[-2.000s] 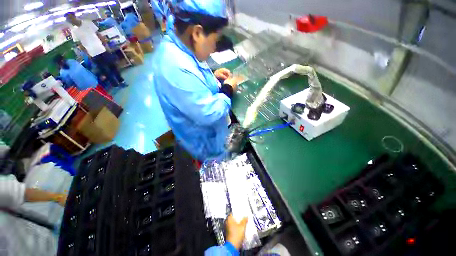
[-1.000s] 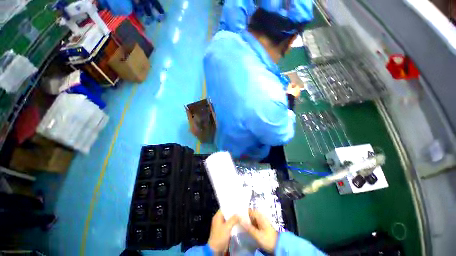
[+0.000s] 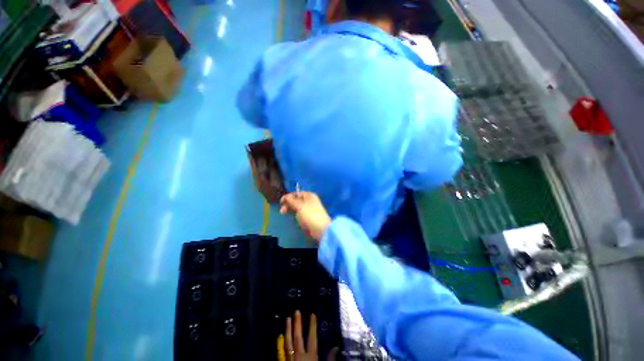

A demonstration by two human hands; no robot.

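Note:
Black pocket trays [image 3: 214, 296] stand in stacks at the bottom centre, with dark round-centred units in their pockets. My left hand [image 3: 300, 342] lies over the right-hand stack with its fingers apart, cut off by the bottom edge. My right hand [image 3: 307, 211] is stretched forward above an open brown carton [image 3: 265, 173], its fingers bent together. A tiny pale spot shows at its fingertips; I cannot tell whether it holds something. Shiny clear material [image 3: 356, 328] shows partly under my right sleeve.
A person in a blue smock [image 3: 346, 113] bends over the bench directly ahead. A white control box [image 3: 526, 261] with black knobs, a pale hose and a blue cable is at the right. Clear trays [image 3: 505, 113] lie on the green bench [image 3: 459, 282]. Blue floor [image 3: 173, 162] is at the left.
The white strip that both hands held is no longer visible. My right hand has reached forward to the carton. My left hand has come down over the black trays. The view has tilted further down.

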